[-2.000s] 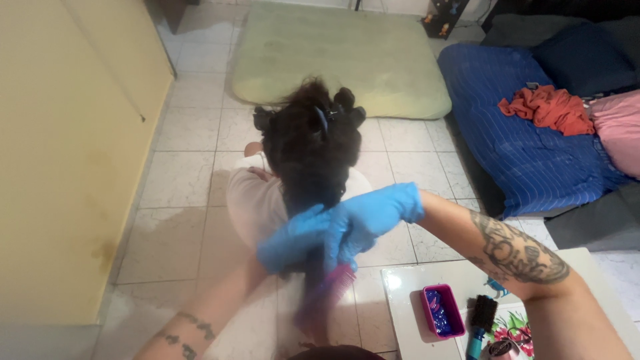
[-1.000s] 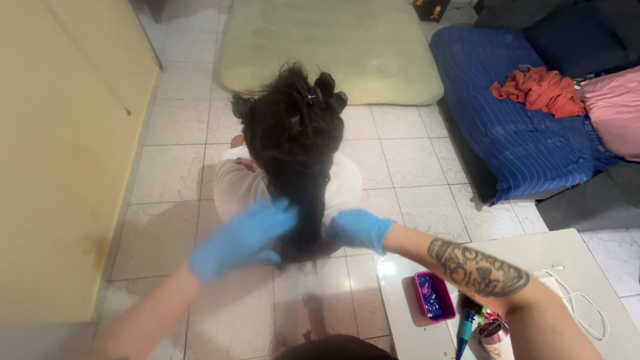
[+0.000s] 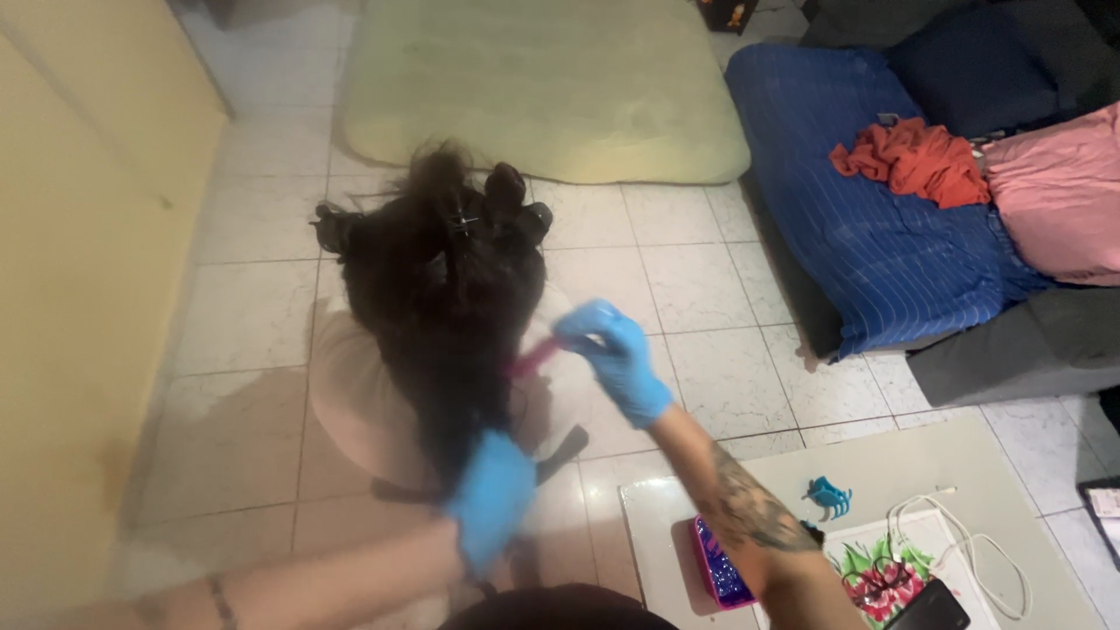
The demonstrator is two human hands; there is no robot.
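Observation:
A person in a light top sits with their back to me, their long dark hair (image 3: 446, 297) hanging down, with several sections pinned up by hair clips (image 3: 464, 220). My left hand (image 3: 494, 499), in a blue glove and blurred, is closed around the lower lengths of the hair. In my gloved right hand (image 3: 612, 354) is a pink comb (image 3: 534, 357), whose far end touches the right side of the hair. The comb's teeth are too blurred to make out.
On the light table (image 3: 647, 534) at lower right lie a pink container (image 3: 724, 573), a teal claw clip (image 3: 829, 497), a white cable (image 3: 997, 542), glasses and a phone (image 3: 932, 608). A green mattress (image 3: 542, 96) lies ahead; a sofa with a blue cover (image 3: 805, 149) is at right.
My left hand was open beside the hair one second ago and now grips its lower part. My right hand has moved up and out to the right of the hair, with the pink comb showing.

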